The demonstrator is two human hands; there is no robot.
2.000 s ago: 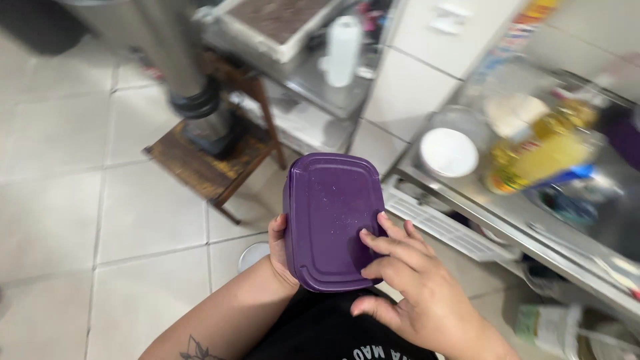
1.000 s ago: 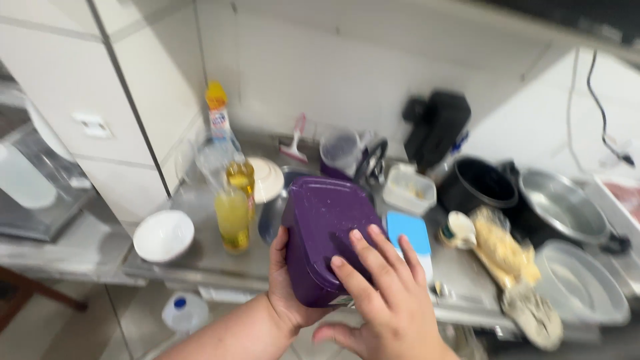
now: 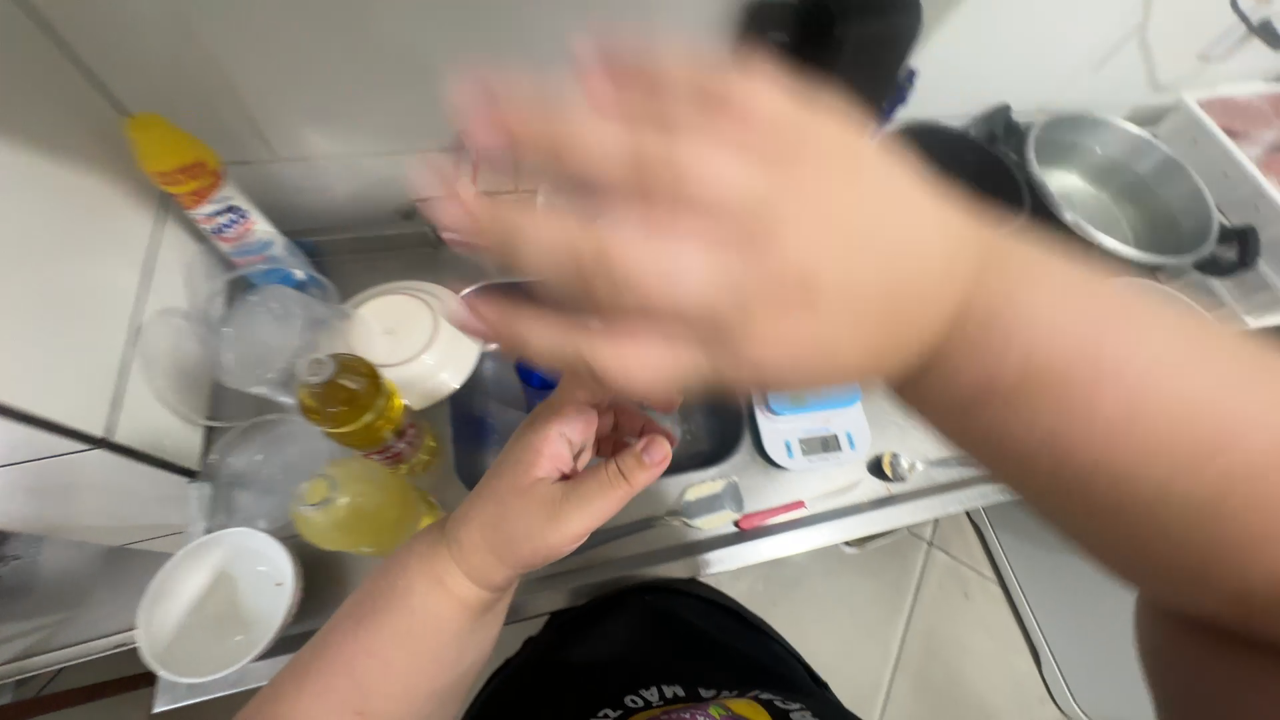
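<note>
My right hand (image 3: 690, 220), blurred, is raised across the middle of the view with its fingers spread and nothing seen in it. Below it, my left hand (image 3: 575, 480) has curled fingers over the sink basin (image 3: 715, 435); whether it holds something cannot be told, as a small pale patch shows by its fingertips. Left of that hand stand a bottle of yellow oil (image 3: 360, 405) and a bottle of yellow liquid (image 3: 350, 505). A cream plate (image 3: 415, 335) leans behind them. The blue and white kitchen scale (image 3: 815, 430) is right of the basin.
A white bowl (image 3: 220, 605) sits at the counter's left corner. Clear plastic containers (image 3: 265, 340) and a yellow-capped cleaner bottle (image 3: 230, 210) are at the back left. Near the front edge lie a red-handled utensil (image 3: 770, 515) and a spoon (image 3: 895, 465). A metal pot (image 3: 1120, 190) stands back right.
The purple lidded container, held in my left hand with my right on its lid in both earlier frames, is no longer visible. My right hand has risen away from my left. The view has turned to the counter.
</note>
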